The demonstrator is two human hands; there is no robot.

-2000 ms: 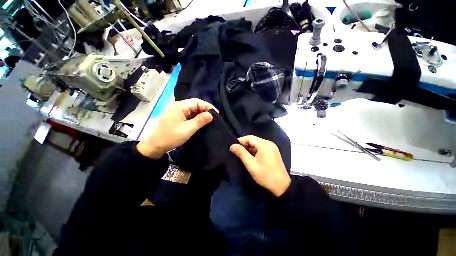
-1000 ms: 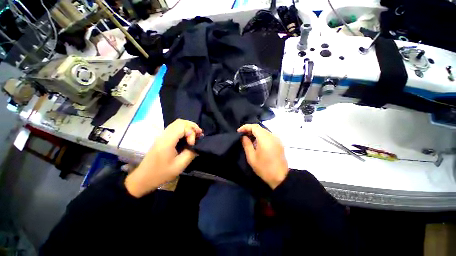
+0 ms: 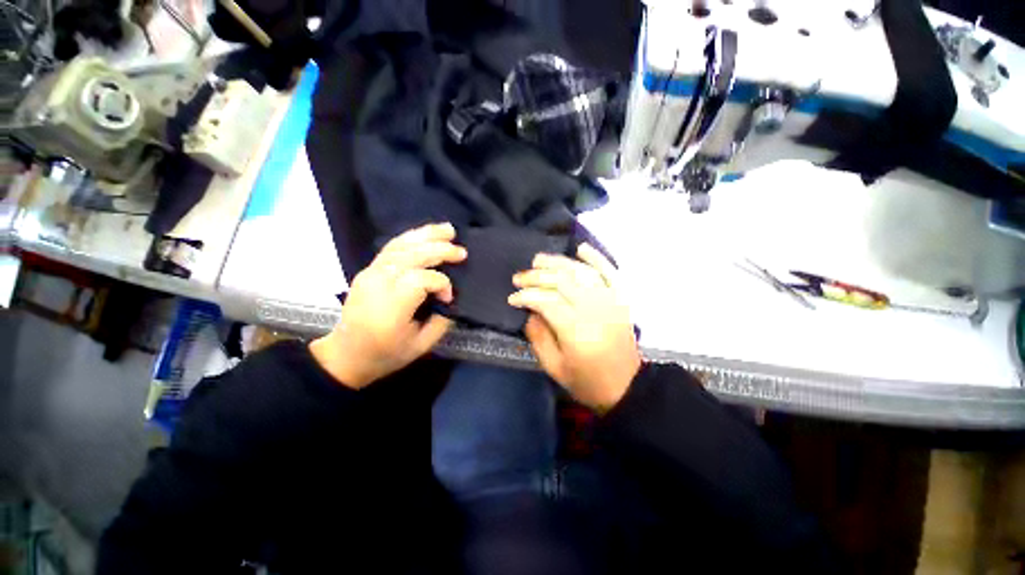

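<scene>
A large dark garment (image 3: 393, 146) lies on the white table, left of the sewing machine's needle. A plaid lining patch (image 3: 558, 110) shows on it. My left hand (image 3: 396, 301) and my right hand (image 3: 578, 322) hold a flat dark garment edge (image 3: 491, 275) between them at the table's front edge. The left fingers are on its left side, the right fingers on its right side. My thumbs are partly under or beside the cloth.
The white machine head (image 3: 787, 56) with a black fabric strip (image 3: 919, 84) stands at right. Tweezers (image 3: 776, 283) and a red-yellow handled tool (image 3: 843, 292) lie right of my right hand. Another machine (image 3: 96, 112) is at left. A blue crate (image 3: 180, 357) is below the table.
The garment edge has gone from a raised, pinched fold to a flat piece at the table's front edge. My hands now lie along its sides. The camera view has also shifted.
</scene>
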